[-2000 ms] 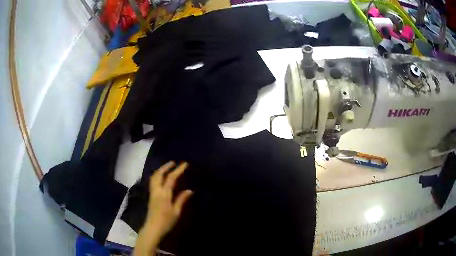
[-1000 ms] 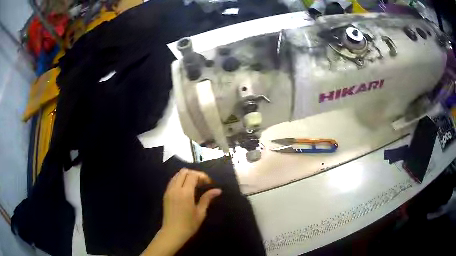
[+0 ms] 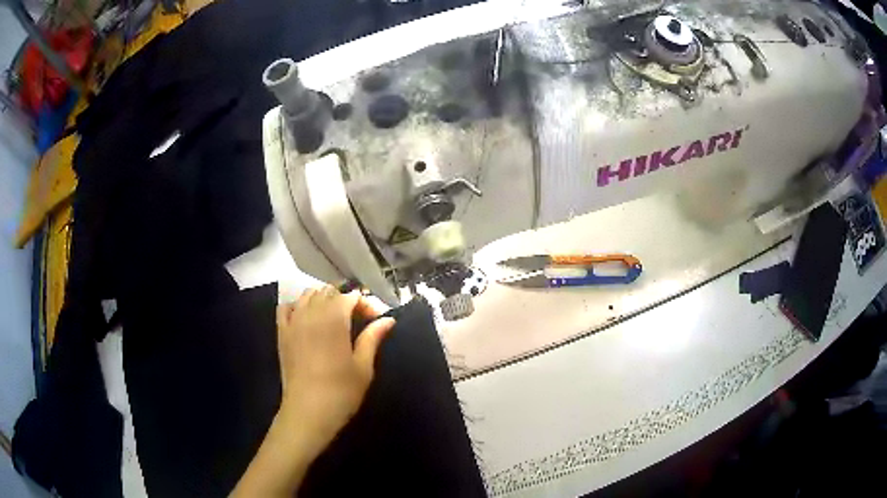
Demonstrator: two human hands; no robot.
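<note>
A large black fabric panel [image 3: 408,409] lies on the table in front of the sewing machine [image 3: 574,126], its upper right corner at the presser foot and needle area [image 3: 452,282]. Its right edge is frayed. My left hand [image 3: 326,350] is on the panel's top edge just left of the presser foot, fingers bent and thumb towards the index finger, with cloth between them. The fingertips are partly hidden by the machine head. My right hand is not in view.
Thread snips [image 3: 584,270] with orange and blue handles lie on the machine bed, right of the needle. A dark phone [image 3: 815,272] and a printed label card [image 3: 864,233] lie at the right. More black fabric [image 3: 165,195] is heaped at the left.
My view has moved closer to the machine. My left hand has moved with the panel up to the needle area, and its fingers have closed on the panel's top edge.
</note>
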